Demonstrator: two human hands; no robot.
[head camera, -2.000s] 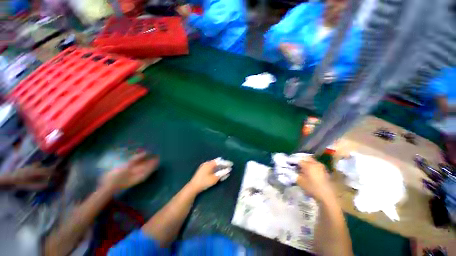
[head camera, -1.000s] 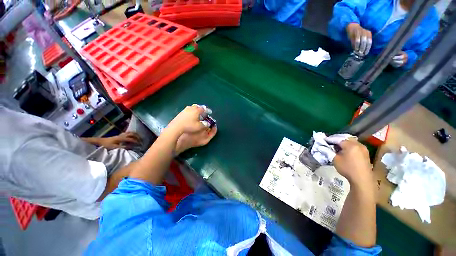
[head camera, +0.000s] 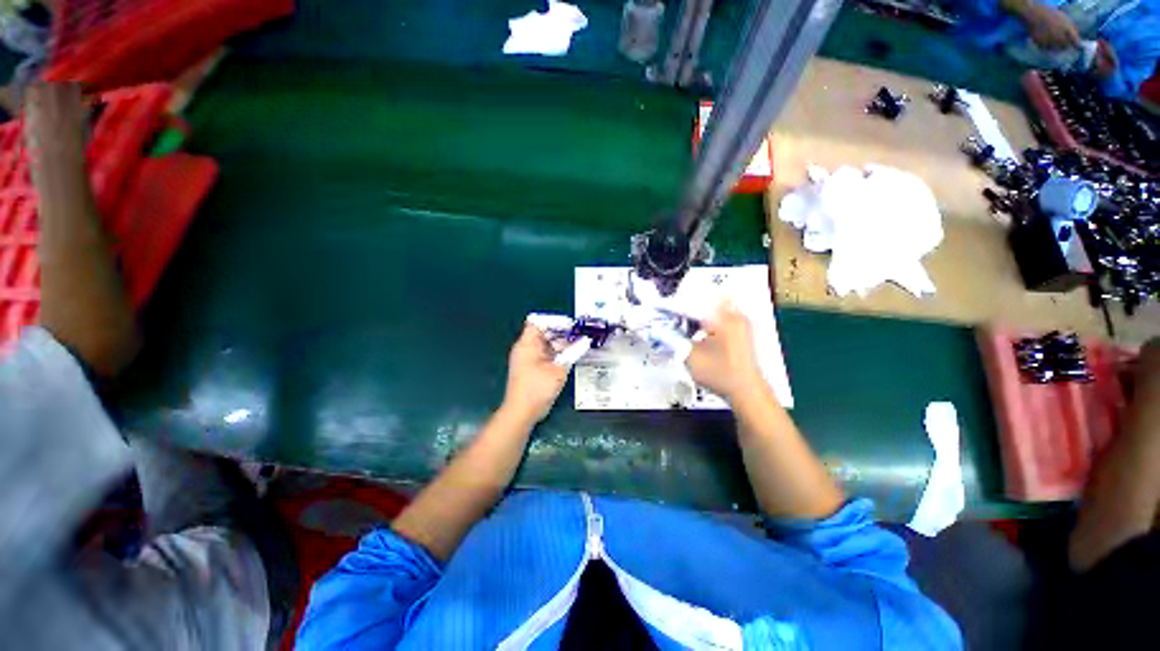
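Observation:
My left hand (head camera: 539, 366), with white covers on the fingertips, holds a small black-and-silver metal part (head camera: 592, 332) over the left edge of the stained paper work mat (head camera: 751, 305). My right hand (head camera: 723, 354) holds a crumpled white wiping cloth (head camera: 659, 333) over the mat, just right of the part. A narrow gap seems to lie between cloth and part, but blur makes contact hard to tell.
A metal post (head camera: 751, 95) rises behind the mat beside an orange-red box (head camera: 753, 165). White wipes (head camera: 878, 229) lie on the brown board (head camera: 814, 115). Red trays (head camera: 191, 191) are at left, a pinkish-red tray (head camera: 1037, 445) at right. Neighbours' arms reach in at both sides.
The view has swung right. My left hand has come from the bare bench to the mat with the part, close to my right hand. The cloth stays in my right hand.

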